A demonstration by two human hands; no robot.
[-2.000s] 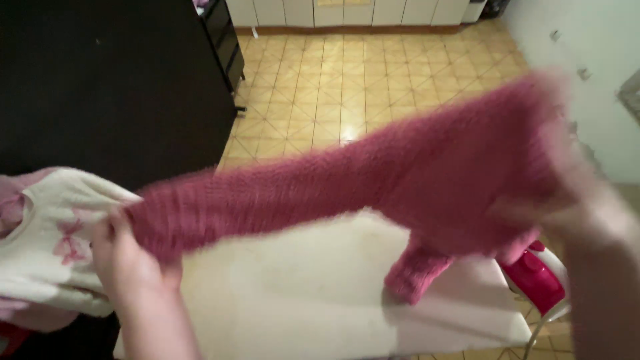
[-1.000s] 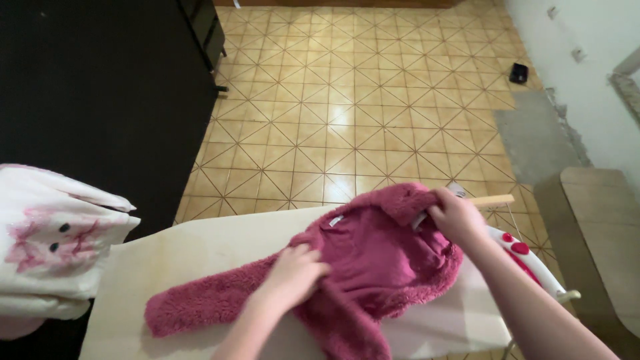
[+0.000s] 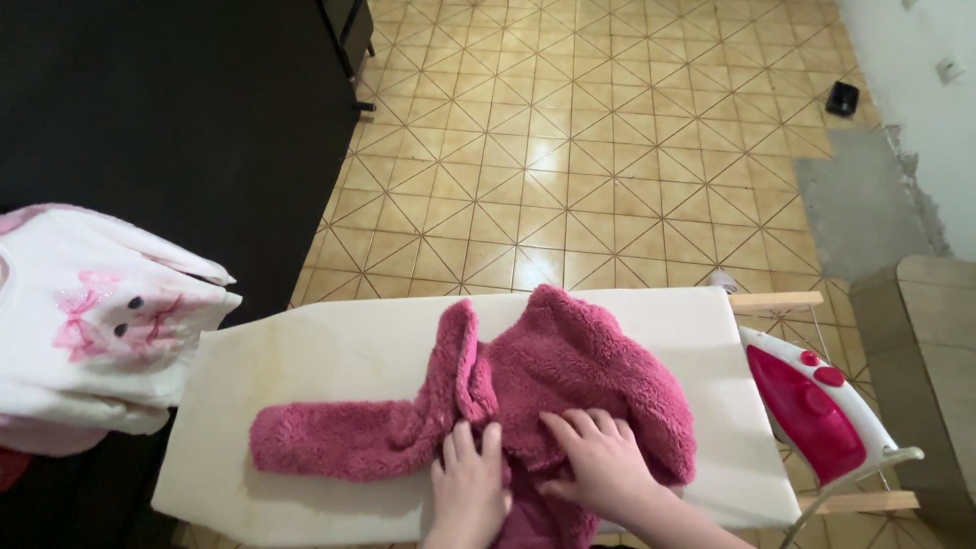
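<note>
A fluffy dark pink garment (image 3: 564,366) lies bunched on a cream-covered ironing board (image 3: 343,351), one sleeve stretched out to the left and part of it hanging over the near edge. My left hand (image 3: 469,476) rests on the garment near its middle, fingertips at a fold; whether it pinches the fabric cannot be told. Just to the right, my right hand (image 3: 595,457) lies on the garment with its fingers spread. A pink and white steam iron (image 3: 820,412) stands beyond the board's right end, its cord running toward the near edge.
White and pink tops (image 3: 114,320) lie on a black surface (image 3: 168,114) at the left. Wooden bars (image 3: 778,301) stick out at the board's right end. A grey-brown piece of furniture (image 3: 930,343) stands at the right, and a small black object (image 3: 842,99) lies on the tiled floor.
The garment, held up in the air two seconds ago, lies on the board. Its lining showed one second ago; now mostly the fluffy side shows. My right hand has moved down from its upper edge.
</note>
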